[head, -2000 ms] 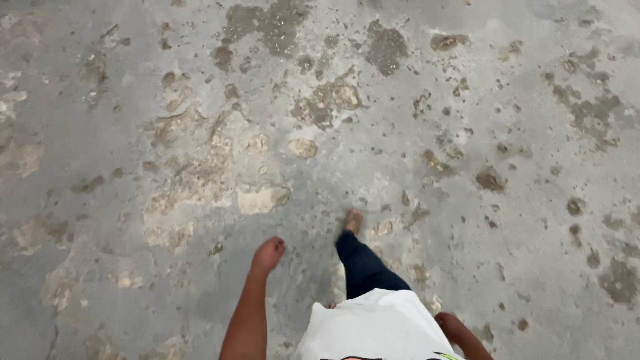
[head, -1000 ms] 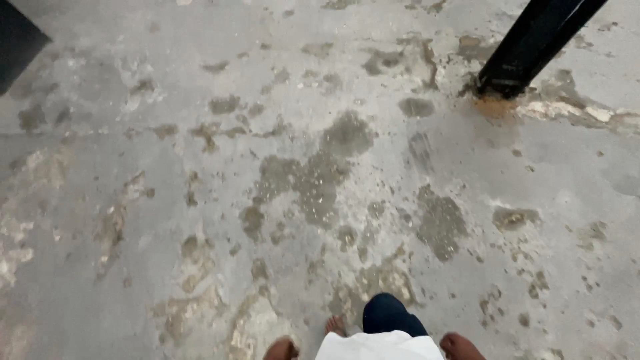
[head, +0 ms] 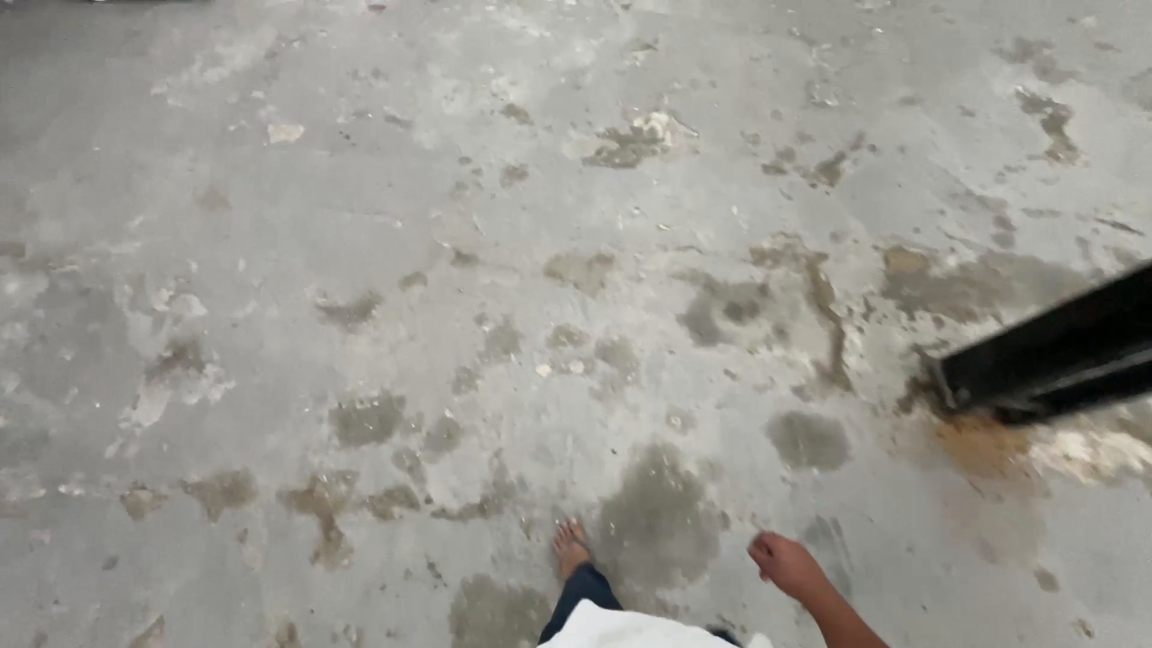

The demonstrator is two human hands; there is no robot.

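My right hand [head: 785, 562] hangs over the floor at the lower right of the head view, its fingers curled, with nothing seen in it. It is to the right of my white shirt [head: 630, 627]. A bare foot [head: 571, 545] below a dark blue trouser leg [head: 580, 594] rests on the worn grey concrete floor [head: 270, 378]. My left hand is out of the frame.
A black metal post [head: 1053, 351] meets the floor at the right, with a rusty orange stain [head: 981, 445] at its base. Flaked patches and damp-looking spots mark the floor. A dark edge shows at the top left.
I have moved forward over the floor. The black post, absent two seconds ago, now stands lower in view at the right. My left hand has left the view.
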